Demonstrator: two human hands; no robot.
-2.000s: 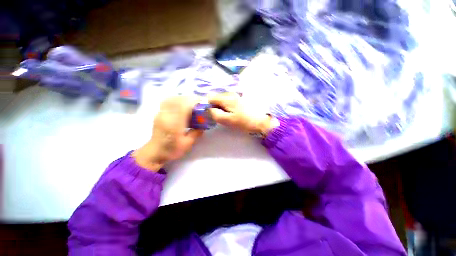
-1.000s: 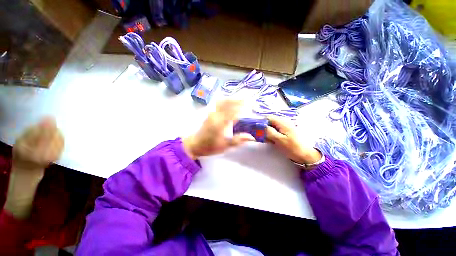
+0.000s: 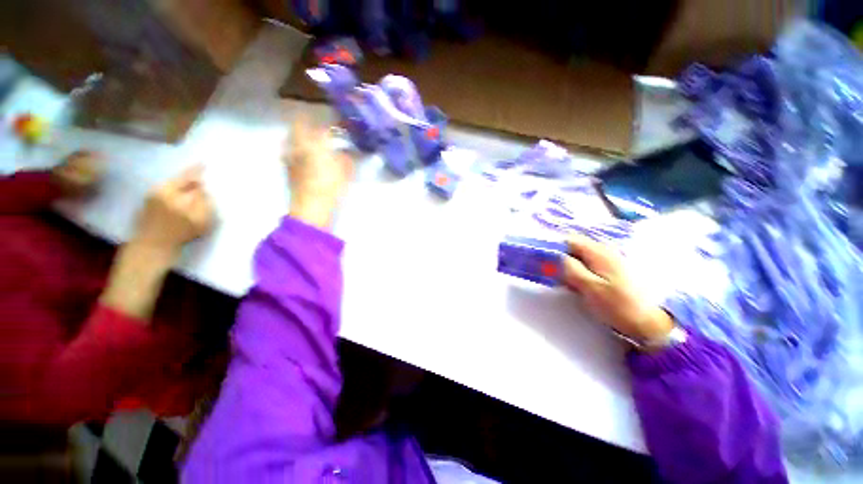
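My right hand [image 3: 606, 284] holds a small blue-purple retail box [image 3: 532, 262] with an orange-red spot by its right end, above the white table. My left hand [image 3: 317, 165] is stretched out to the left, blurred, beside the filled boxes; whether it holds anything cannot be told. Several filled boxes [image 3: 397, 146] with lilac cable loops sticking out stand at the table's far side. One small box [image 3: 442, 180] stands just right of them. Loose lilac cable bundles [image 3: 558, 203] lie beyond my right hand.
A black smartphone [image 3: 662, 180] lies between the loose cables and the large cable pile [image 3: 795, 274] with clear plastic at the right. A brown carton flap [image 3: 530, 104] lies along the far edge. At the left another person's hand [image 3: 175, 213] and red sleeve [image 3: 57, 302] are at the table.
My left hand has left the box and moved far left. My right hand still holds the box. The view has shifted left, showing more of the other person, whose hands are over the table.
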